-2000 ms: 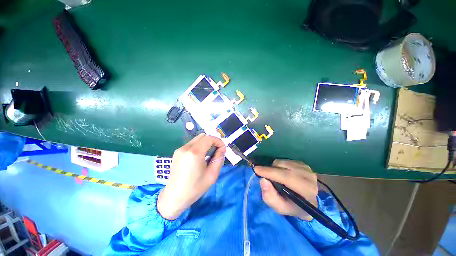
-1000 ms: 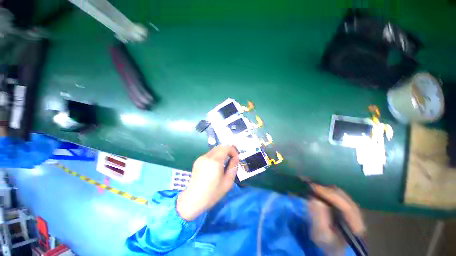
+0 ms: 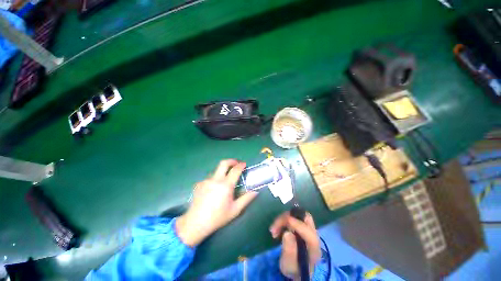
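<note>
A single display module [image 3: 261, 176], with a white backing, a shiny screen and an orange flex tail, lies on the green bench in front of me. My left hand [image 3: 215, 202] holds its left end between thumb and fingers. My right hand [image 3: 298, 241] grips the black soldering iron [image 3: 301, 251] just below the module's white tail piece. The iron's tip is blurred, and I cannot tell whether it touches. A joined row of several display modules [image 3: 94, 110] lies far left, with dark small pieces at its lower edge.
A black fan [image 3: 229, 119] and a tape roll [image 3: 291, 127] stand beyond the module. Cardboard [image 3: 343, 178] lies right, beside a black station and a yellow sponge [image 3: 401, 108]. A dark ribbed bundle [image 3: 52, 219] lies lower left. White frame posts [image 3: 26, 168] reach in from the left.
My view has swung right. My left hand has left the module row and holds the single module. The row lies farther off. My right hand has moved with the iron to the single module.
</note>
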